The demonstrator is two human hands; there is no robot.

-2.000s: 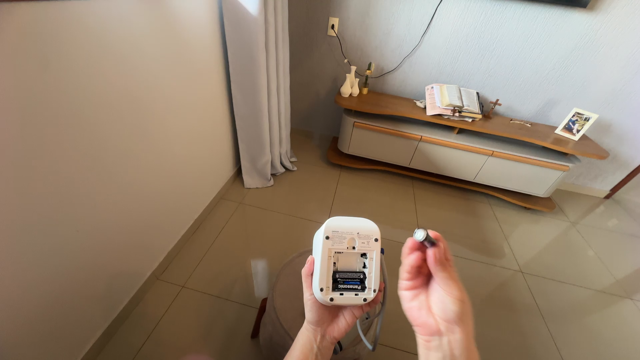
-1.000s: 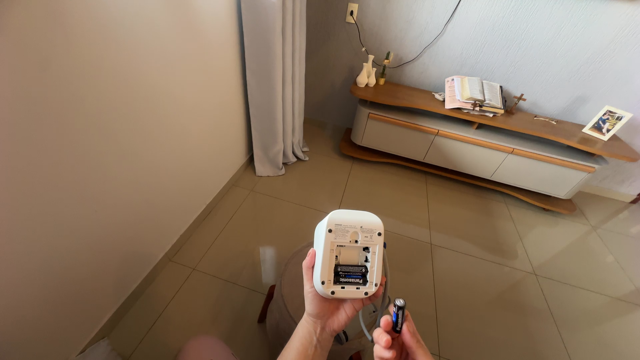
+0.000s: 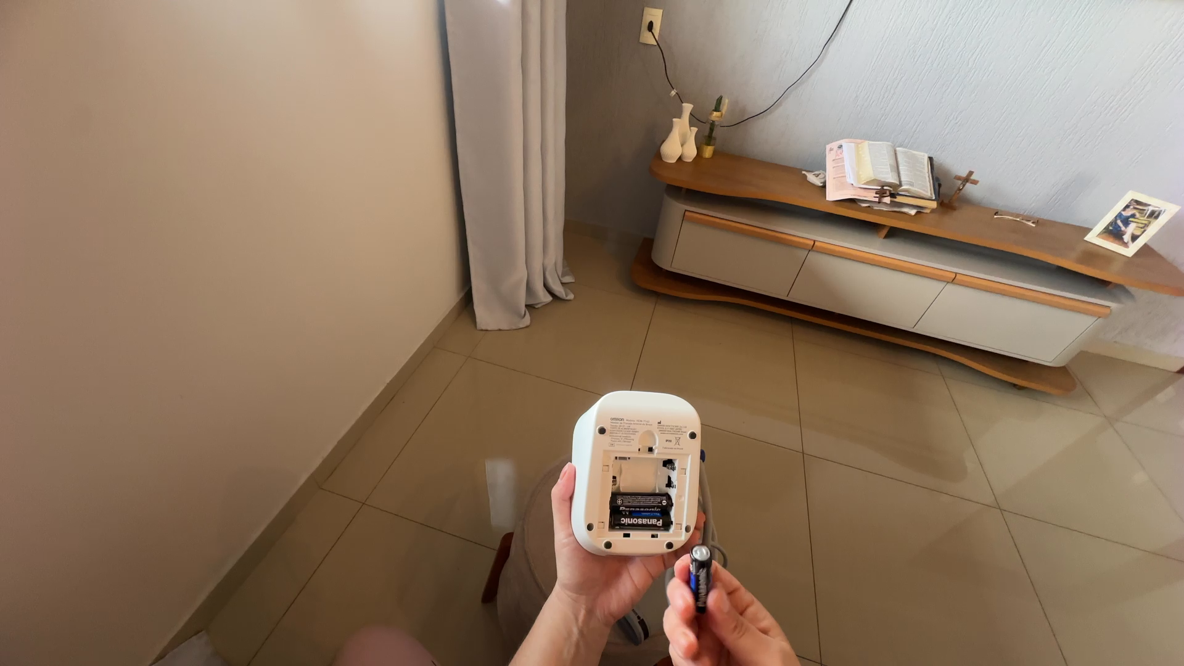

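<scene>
A white Omron device (image 3: 636, 472), which looks like a blood pressure monitor, lies in my left hand (image 3: 597, 578), its underside facing me. Its battery compartment has no cover on it. Two black Panasonic batteries (image 3: 640, 512) lie side by side in the lower part of the compartment; the upper part shows a pale strip and metal contacts. Between the fingertips of my right hand (image 3: 731, 620) is another black and blue Panasonic battery (image 3: 700, 578), held upright just below and right of the device. A grey tube (image 3: 709, 509) runs down behind the device.
Below my hands stands a round upholstered stool (image 3: 527, 555) with wooden legs; a dark item on it is partly hidden. A low wooden cabinet (image 3: 860, 268) along the far wall carries vases, an open book, a crucifix and a photo frame. A grey curtain (image 3: 513, 166) hangs at the corner.
My right hand has come down and left, closer to the device, and the battery in it now stands upright. My left hand still holds the device.
</scene>
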